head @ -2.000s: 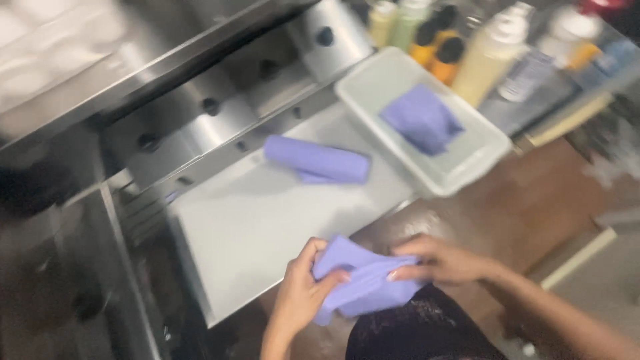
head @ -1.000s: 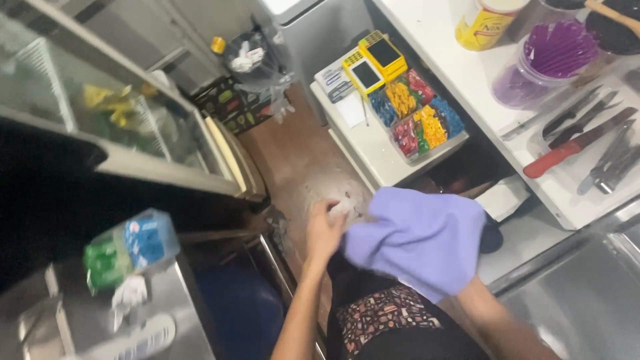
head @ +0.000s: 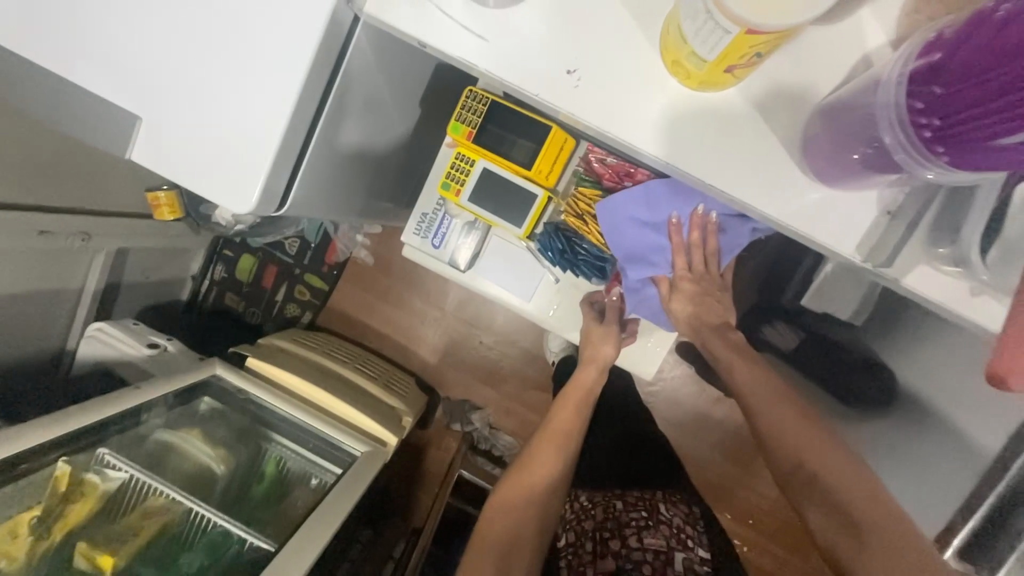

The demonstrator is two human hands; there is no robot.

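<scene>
A purple cloth (head: 644, 220) lies spread over the right part of a low white shelf (head: 652, 352), covering part of the colored packets. My right hand (head: 700, 280) presses flat on the cloth, fingers extended. Beside the cloth's lower left edge is my left hand (head: 606, 326), its fingers curled near a small red packet; whether it grips anything is unclear. Blue packets (head: 572, 252), yellow packets (head: 586, 216) and red packets (head: 608, 170) sit in groups left of the cloth. Farther left are two yellow card terminals (head: 512, 136) and a glove box (head: 428, 212).
The white counter (head: 608, 88) overhangs the shelf and bears a yellow tub (head: 712, 48) and a clear container of purple straws (head: 888, 120). A glass-topped case (head: 352, 448) stands at lower left. A white appliance (head: 200, 80) is at upper left.
The purple cloth, held up in front of me one second ago, now lies on the low shelf under my right hand. My left hand has come to the shelf beside it. The view has moved closer to the shelf.
</scene>
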